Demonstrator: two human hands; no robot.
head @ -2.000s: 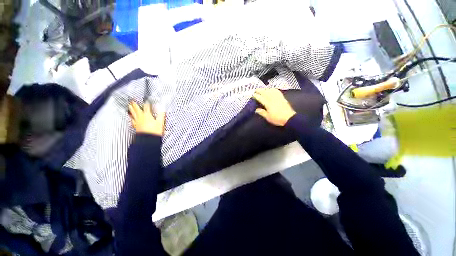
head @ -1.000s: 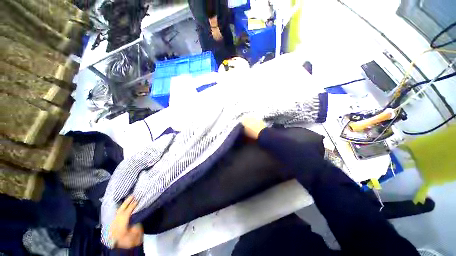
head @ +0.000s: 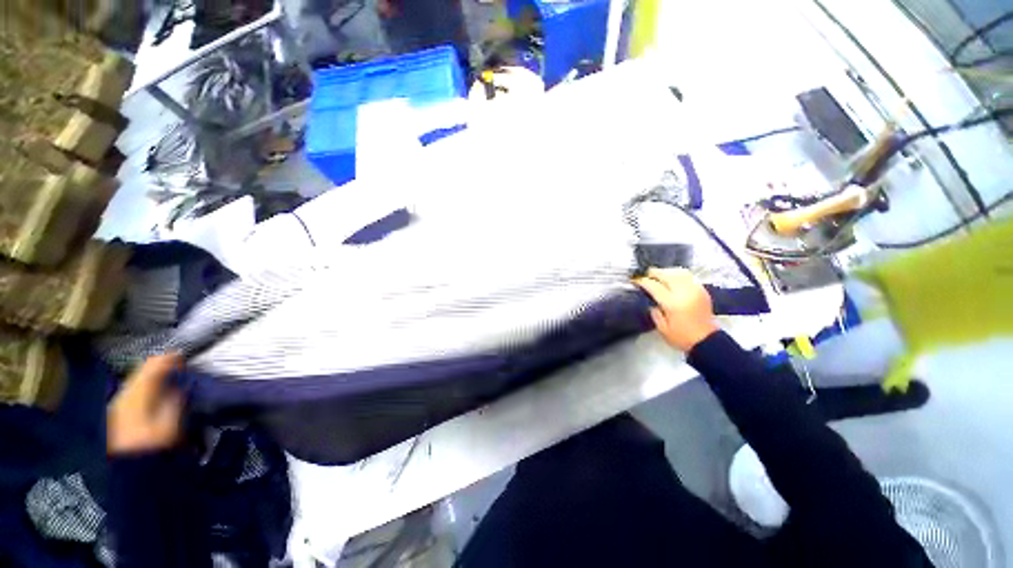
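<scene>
A checked jacket (head: pixel 444 316) with a navy trim band lies over the dark padded board (head: pixel 355 427), whose near left part shows below the trim. My left hand (head: pixel 147 408), blurred, grips the trim's left end beyond the board. My right hand (head: pixel 680 308) grips the trim's right end near a small dark flap. The band is stretched between my hands. The upper jacket is washed out by glare. The steam iron (head: pixel 816 211) with its yellow-orange handle sits on the metal rest (head: pixel 809 273) at the right, apart from my hands.
A garment pile (head: pixel 67 444) is at the left. A blue bin (head: pixel 383 94) stands behind the table. Black cords and a hose run from the iron to the right. A yellow cloth (head: pixel 955 294) hangs at the right. A fan (head: pixel 944 527) is at the lower right.
My left hand has moved left and up with the trim. My right hand has moved right along the board. The jacket front now covers more of the board, and the trim is straighter.
</scene>
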